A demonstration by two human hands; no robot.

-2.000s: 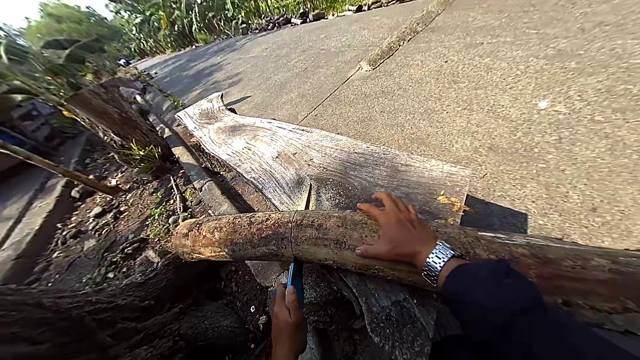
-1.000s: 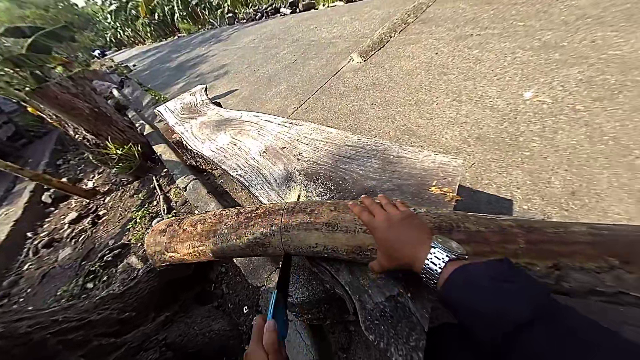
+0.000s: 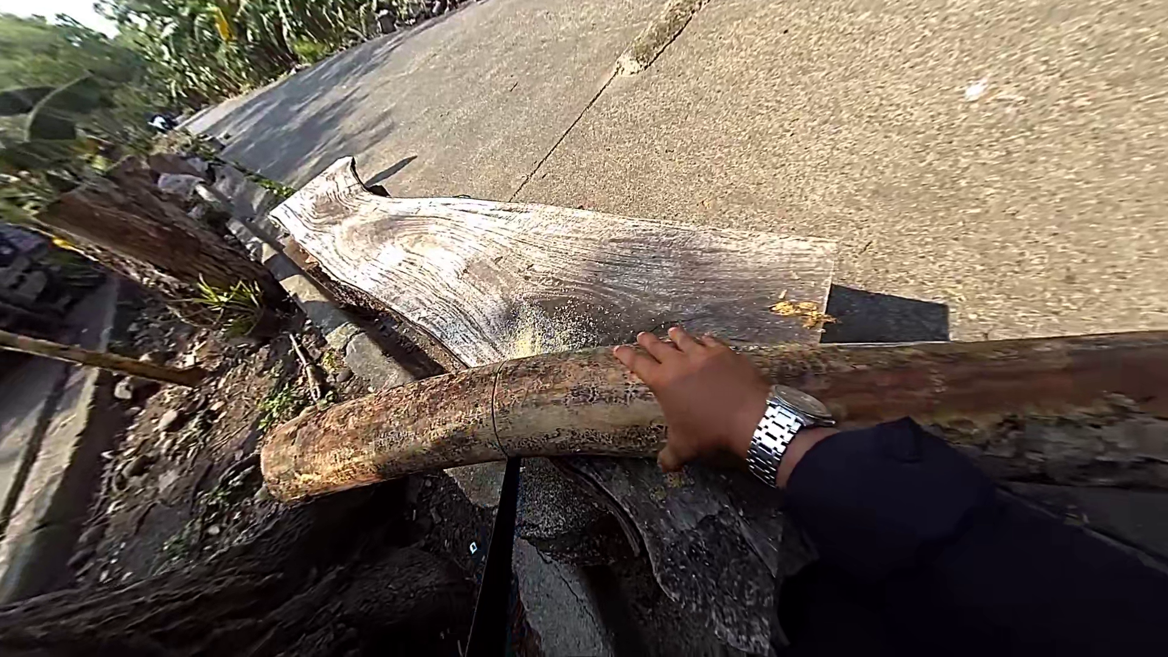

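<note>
My right hand (image 3: pixel 712 401), with a metal-band wristwatch (image 3: pixel 783 433) on its wrist, lies over a long bark-covered log (image 3: pixel 584 401). Its fingers are spread over the top and its thumb is on the near side. Left of the hand, a thin dark cut line crosses the log. A dark saw blade (image 3: pixel 497 557) runs from the log's underside at this line down to the bottom edge. The saw's handle and my left hand are out of view. Beneath and beyond the log is a weathered wooden slab (image 3: pixel 547 265), with pale sawdust (image 3: pixel 538 333) beside the cut.
Concrete pavement (image 3: pixel 867 137) stretches behind the slab. At left stand a tree stump (image 3: pixel 164 237) and a stone curb (image 3: pixel 365 351), with a thin pole (image 3: pixel 100 359) over stony soil. Dark, rough wood (image 3: pixel 255 575) fills the lower left, and a grey stone (image 3: pixel 557 593) lies near the blade.
My left hand and the blue saw handle, visible at the bottom earlier, have dropped out of view. The blade has slid downward from the log. My right hand stays on the log.
</note>
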